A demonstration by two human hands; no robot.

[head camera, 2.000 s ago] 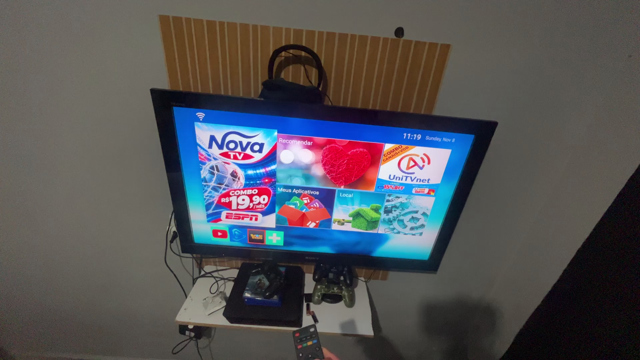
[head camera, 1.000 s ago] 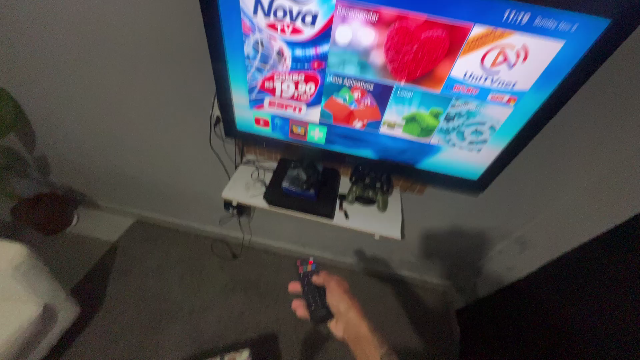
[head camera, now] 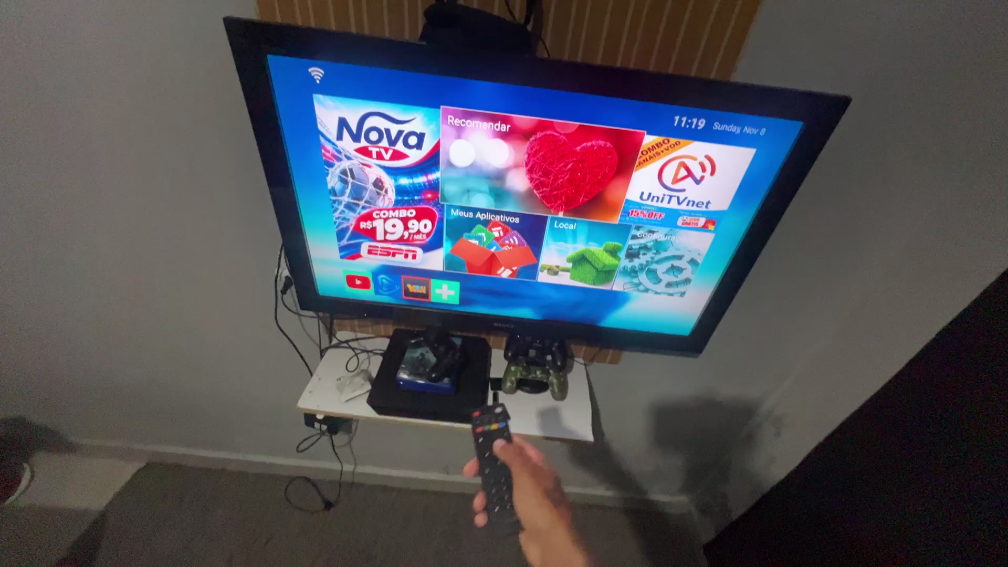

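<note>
My right hand [head camera: 531, 488] holds a black remote control [head camera: 494, 465] at the lower middle, its top end pointed up at the television. The thumb lies on the buttons, below a row of coloured ones, and the fingers wrap the far side. Beyond the hand, a wall-mounted flat-screen television [head camera: 504, 321] is lit with a menu of picture tiles and small app icons. The large tile with a red heart has a thin light outline. My left hand is out of view.
Under the television a white wall shelf [head camera: 563, 421] bears a black console [head camera: 390, 390] with a blue case and dark object on top, and game controllers [head camera: 535, 370]. Cables [head camera: 335, 465] hang down on the left. A dark surface [head camera: 890, 441] fills the lower right.
The right hand and remote, barely in view at the bottom edge two seconds ago, now show fully before the shelf. The view dipped and rose again. The menu looks much the same.
</note>
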